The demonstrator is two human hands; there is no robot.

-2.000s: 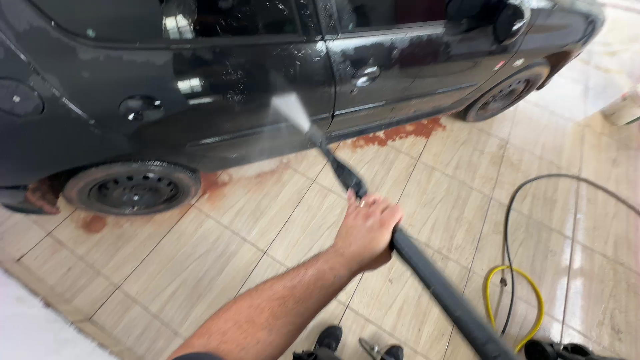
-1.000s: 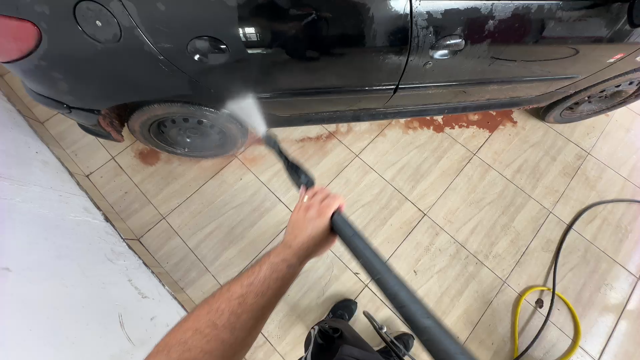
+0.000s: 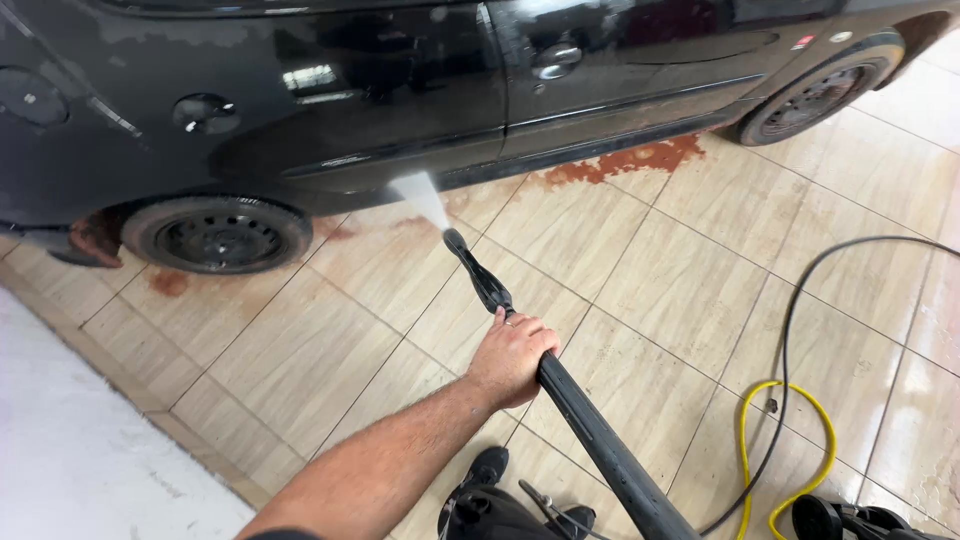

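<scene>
My left hand (image 3: 514, 356) is closed around the black pressure-washer lance (image 3: 600, 442) near its nozzle end, with a ring on one finger. A white fan of water (image 3: 421, 196) leaves the nozzle (image 3: 452, 238) and meets the lower edge of the black car's rear door (image 3: 390, 120). The rear wheel (image 3: 221, 236) stands left of the spray, the front wheel (image 3: 821, 94) at the upper right. Reddish dirty water (image 3: 637, 159) lies on the tiles beneath the sill. The lance runs out of the frame at the bottom; my right hand is not visible.
A black hose (image 3: 791, 315) and a yellow hose (image 3: 831, 427) lie on the tiled floor (image 3: 675, 300) at the right, near a black wheeled object (image 3: 817, 517). A white wall (image 3: 82, 435) borders the lower left. My shoes (image 3: 489, 465) show at the bottom.
The spray, which met the car beside the rear wheel one second ago, now falls farther right along the sill. My left hand keeps its hold on the lance. The view has shifted.
</scene>
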